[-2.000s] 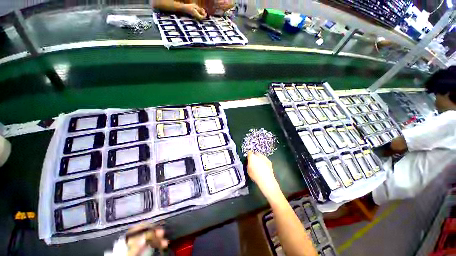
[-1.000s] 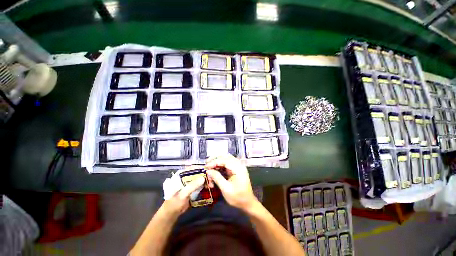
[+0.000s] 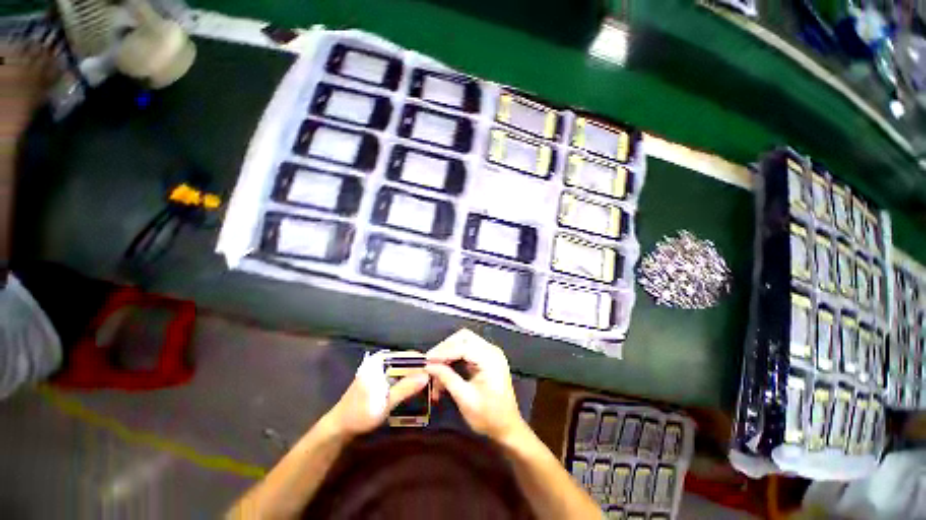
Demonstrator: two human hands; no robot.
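Note:
My left hand (image 3: 368, 394), with white covering on the fingers, holds a phone front housing (image 3: 410, 406) below the bench's front edge. The housing has a black end at the top and a gold-yellow end at the bottom. My right hand (image 3: 479, 384) is bare; its thumb and fingertips meet at the housing's upper right corner. Whether they hold a small component is hidden. A pale blister tray (image 3: 244, 225) on the bench holds rows of housings, with one bare pocket. A loose pile of small silvery components (image 3: 684, 270) lies right of the tray.
Stacked trays (image 3: 772, 335) stand at the right, with another tray beyond. A lower tray (image 3: 625, 457) sits below the bench edge. A yellow-and-black clip (image 3: 193, 197) and a cream fan (image 3: 157, 51) are at left. A red stool (image 3: 132, 340) and people's sleeves show at both sides.
The right hand came from the component pile to the housing, which the left hand now holds up in front of me. Since a second ago both hands stay together; the view has tilted.

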